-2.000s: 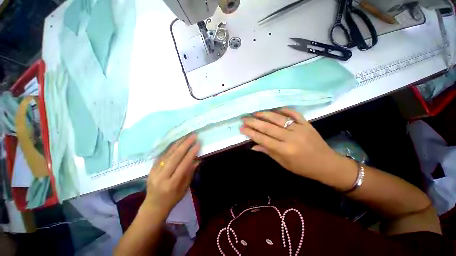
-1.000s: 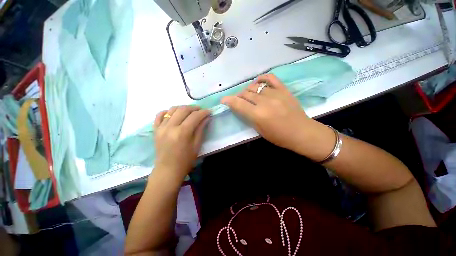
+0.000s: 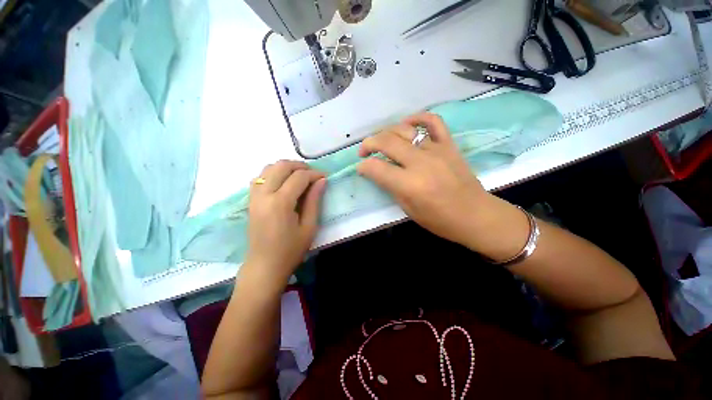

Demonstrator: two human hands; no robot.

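Note:
A long mint-green fabric piece lies along the front edge of the table, with a paler strip folded along it. My left hand pinches the cloth at the left of its middle, thumb against fingers. My right hand pinches the cloth's fold a little to the right, fingers bent. The fingertips partly hide the cloth between them. The sewing machine's presser foot stands behind, apart from this cloth.
More mint pieces lie at the left beside a red basket. Black thread snips, fabric shears, tweezers and a wooden-handled tool lie at the back right. A printed ruler strip runs along the right front edge.
Both hands have moved up from the table's front edge onto the cloth and closed on it. The pale strip, spread flat earlier, is now gathered at the fingers.

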